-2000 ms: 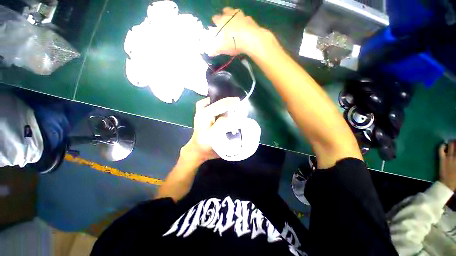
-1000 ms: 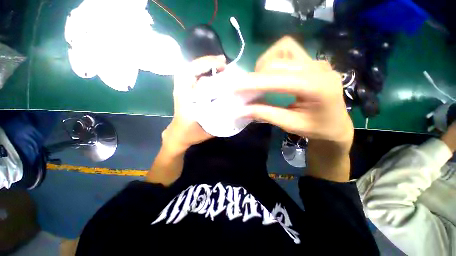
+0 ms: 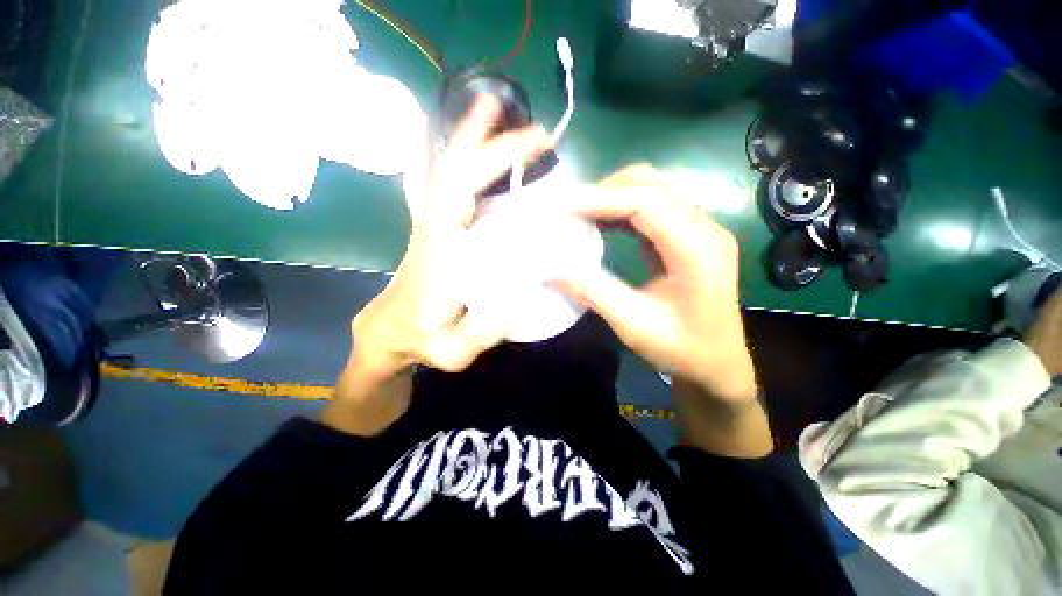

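Note:
A glaring white round cover [image 3: 530,274] is held between both hands, in front of my chest. My left hand [image 3: 437,268] grips its left side and the unit above it. My right hand [image 3: 670,274] has its thumb and fingers on the cover's right side. The black round housing [image 3: 487,103] shows beyond my left fingers, joined to the unit. A white cable lead [image 3: 567,87] with a small end connector sticks up beside it. Thin red and yellowish wires [image 3: 402,29] run up from the housing. Glare hides detail where the fingers meet the cover.
An overlapping pile of white covers [image 3: 250,99] lies at the left on the green bench [image 3: 105,198]. A heap of black ring parts [image 3: 833,186] lies at the right, below a blue bin [image 3: 932,58]. A metal feeder [image 3: 722,23] is at the top. A person's sleeve [image 3: 932,466] is at the right.
My right hand has come back from the wires at the top to the cover's right side. My left hand has kept its hold. The view has shifted, with the white pile further left.

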